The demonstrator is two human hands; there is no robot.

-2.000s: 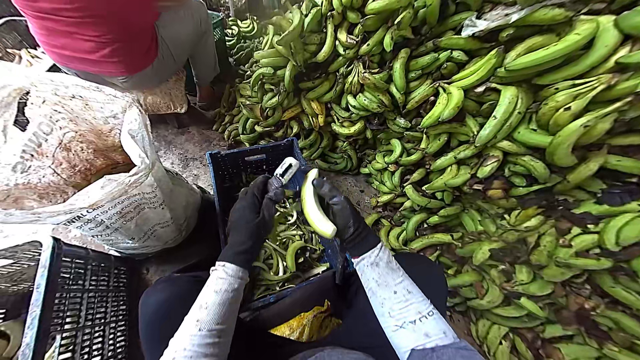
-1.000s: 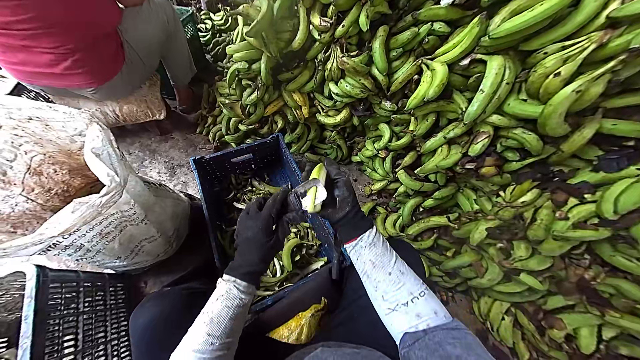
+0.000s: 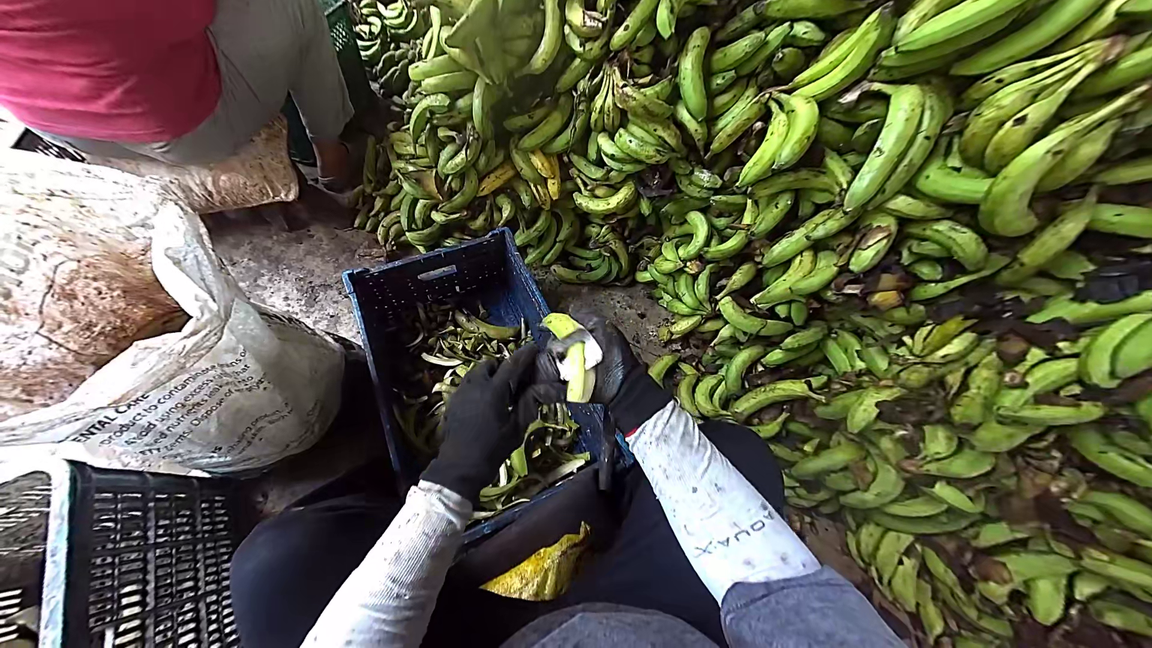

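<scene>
My right hand (image 3: 621, 369), in a black glove, grips a partly peeled green plantain (image 3: 579, 382) above the right side of a blue plastic crate (image 3: 371, 333). My left hand (image 3: 490, 409), also in a black glove, meets the plantain from the left, its fingers closed around what seems to be a white-handled peeler, mostly hidden. Something white (image 3: 580, 355) lies across the plantain between the hands; whether it is the peeler or bare flesh I cannot tell. Strips of green peel (image 3: 450, 346) lie in the crate beneath.
A large heap of green plantains (image 3: 747, 180) spreads ahead and to the right. Left of the crate are a white woven sack (image 3: 261, 387) and a black plastic crate (image 3: 153, 558). A person in a red top (image 3: 117, 72) sits at upper left. Yellow material (image 3: 540, 567) lies near my lap.
Two seconds ago the hands were apart, the peeler visible in my left hand and the plantain in my right. Now both hands are together at the plantain.
</scene>
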